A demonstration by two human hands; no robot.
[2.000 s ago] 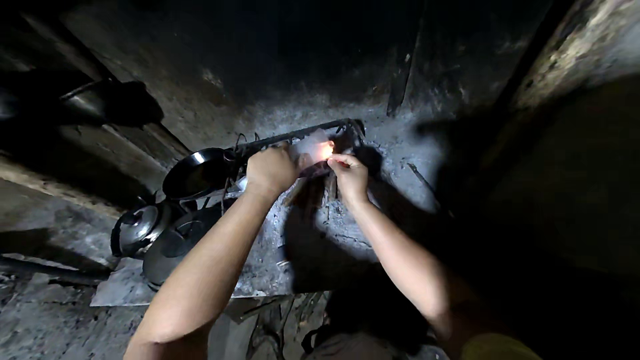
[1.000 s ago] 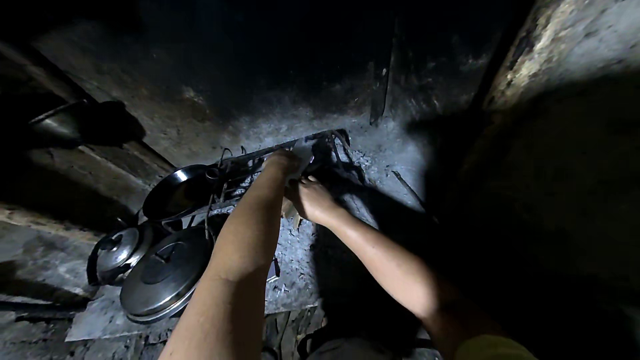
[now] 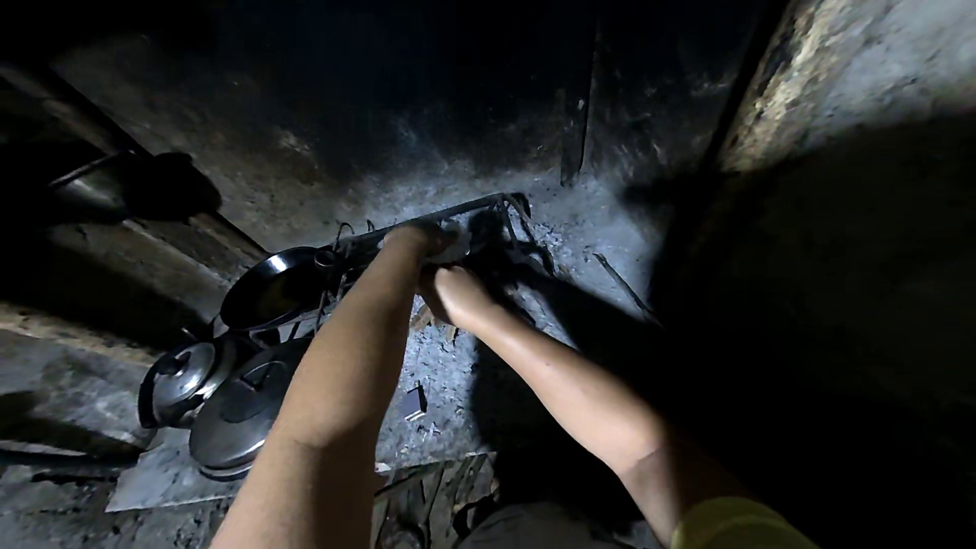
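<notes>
Both hands are close together over an ash-covered hearth (image 3: 442, 427), beside a black metal grate (image 3: 457, 207). My left hand (image 3: 415, 238) reaches to the grate; a pale, translucent sheet-like thing (image 3: 455, 245) shows by its fingers, which are mostly hidden. Just below and to the right, my right hand (image 3: 450, 290) has its fingers curled, and what lies in them cannot be seen. Pieces of wood (image 3: 422, 318) lie beneath the right hand. Nearer the hearth's front edge rests a small dark box (image 3: 415, 402), perhaps a matchbox. No flame is visible.
Left of my left arm stand a black frying pan (image 3: 276, 293), a lidded pot (image 3: 183, 377) and a wider lidded pan (image 3: 240, 412). A dark pot (image 3: 95, 187) is at the upper left by a wooden pole. A thin stick (image 3: 624, 286) lies right of the grate.
The bright flame seen between the hands two seconds ago is gone from view. Both hands have moved closer together, with the right hand now below the left.
</notes>
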